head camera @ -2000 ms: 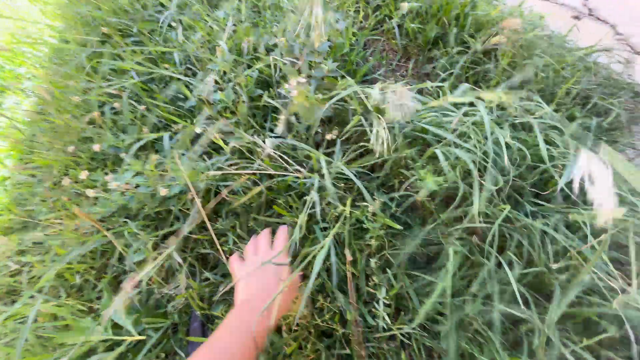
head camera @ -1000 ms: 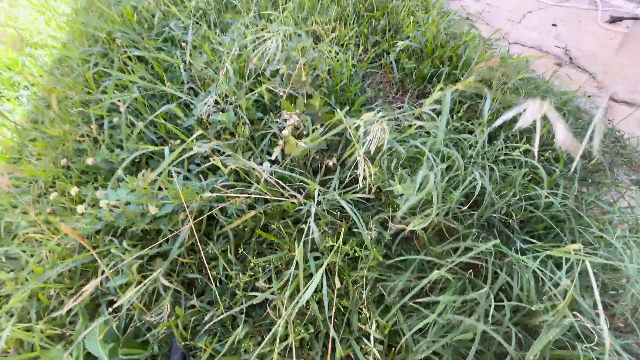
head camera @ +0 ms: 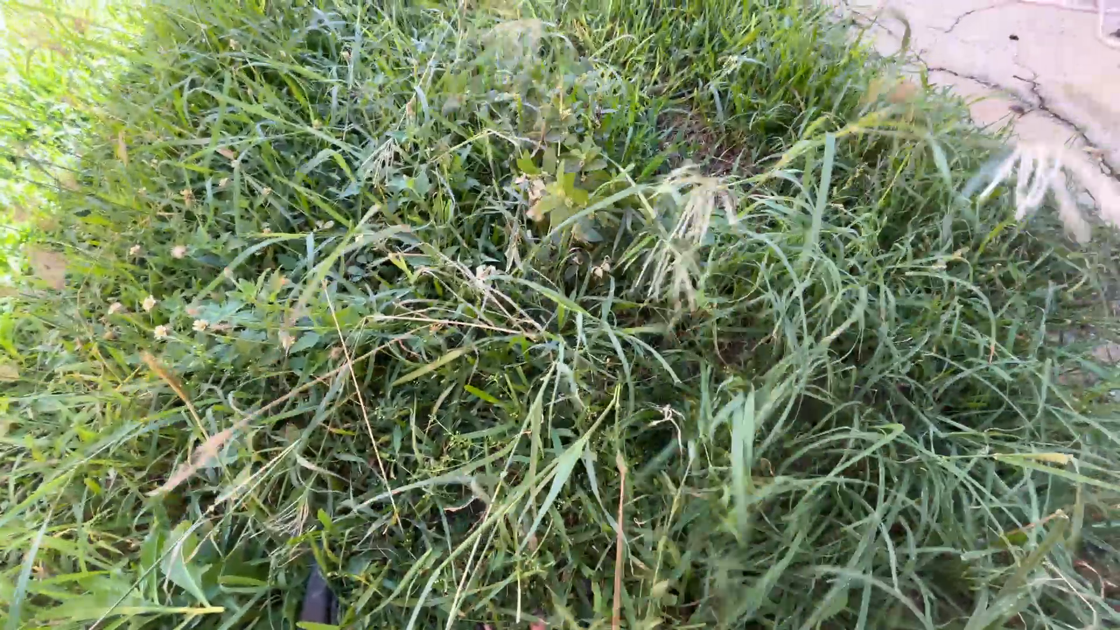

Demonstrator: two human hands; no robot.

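Note:
Neither my left hand nor my right hand shows in the head view. Tall green grass (head camera: 560, 490) fills most of the picture, its long blades bending in several directions. Pale grass seed heads (head camera: 687, 227) droop near the middle, and a blurred whitish seed head (head camera: 1037, 179) hangs at the right, closer to the camera. Small round whitish flowers (head camera: 161, 332) stand among the leaves at the left. A thin dry brown stalk (head camera: 620, 534) rises at the bottom, right of the middle.
Cracked, pale paving (head camera: 989, 52) borders the grass at the upper right. A dark object (head camera: 318, 599), mostly hidden by blades, pokes out at the bottom edge, left of the middle. Brighter, sunlit grass (head camera: 44, 114) lies at the upper left.
Two seconds ago a bare hand with spread fingers reached into the grass at the lower middle; it had left the view by one second ago and is still out of sight.

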